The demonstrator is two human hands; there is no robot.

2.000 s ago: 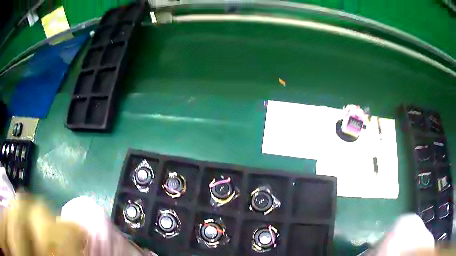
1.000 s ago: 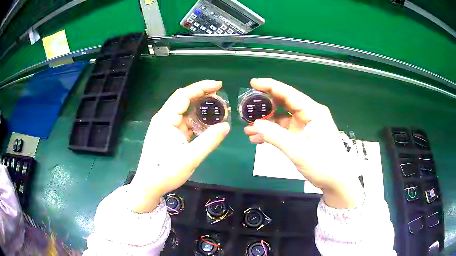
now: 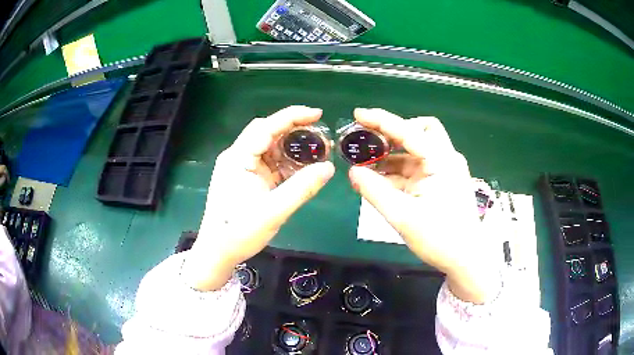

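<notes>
My left hand point(image 3: 261, 187) grips a round smartwatch unit point(image 3: 304, 146) between thumb and fingers. My right hand point(image 3: 417, 184) grips a second round smartwatch unit point(image 3: 364, 147) the same way. The two are held side by side above the bench, with a small gap. Both dark screens face me and show small white text and a red spot. The right unit has a red line along its lower rim. Below, a black compartment tray point(image 3: 410, 295) holds several round units in its pockets. My wrists and pink sleeves hide parts of the tray.
An empty black tray point(image 3: 132, 135) lies upper left, beside a blue sheet point(image 3: 66, 132). A calculator point(image 3: 313, 21) sits behind the metal rail. A white paper point(image 3: 379, 225) with small items lies right, beside a side tray point(image 3: 584, 277). A person's pink sleeve point(image 3: 14, 298) shows at far left.
Two seconds ago no units were held; both hands were low at the frame's edge. Since one second ago the units have moved slightly right and closer together, and their screens now show red spots.
</notes>
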